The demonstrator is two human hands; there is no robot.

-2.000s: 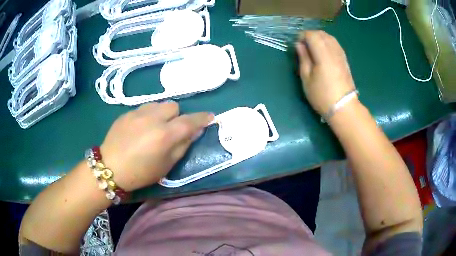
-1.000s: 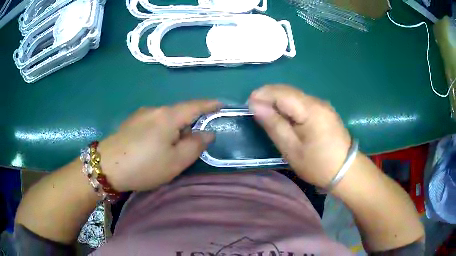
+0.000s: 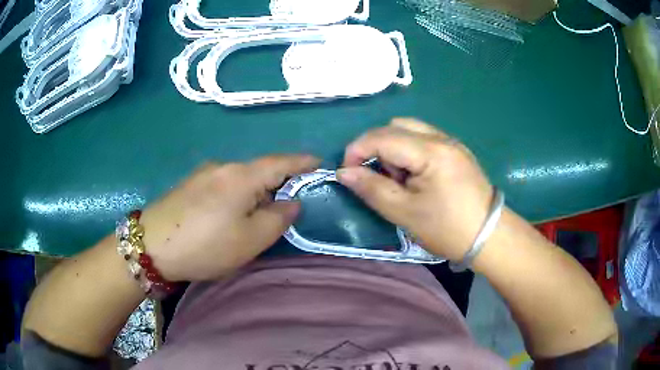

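Note:
One white long oval frame lies at the near edge of the green table, its open slot facing up. My left hand pinches its rounded left end between thumb and forefinger. My right hand is over the frame's right part and hides most of it, disc end included. Its thumb and forefinger are pinched together at the frame's upper rail. Whether a thin strip is between them cannot be told. Thin clear strips lie in a loose pile at the back.
Overlapping white frames lie behind my hands and more are stacked at the far left. A brown carton is behind the strips. A white cord curves at the right beside a yellowish bundle. A red stool is below the table edge.
My right hand has come from the strip pile to the frame. The rounded end is now in my left fingers. Over the last second, my right fingertips moved slightly left along the upper rail.

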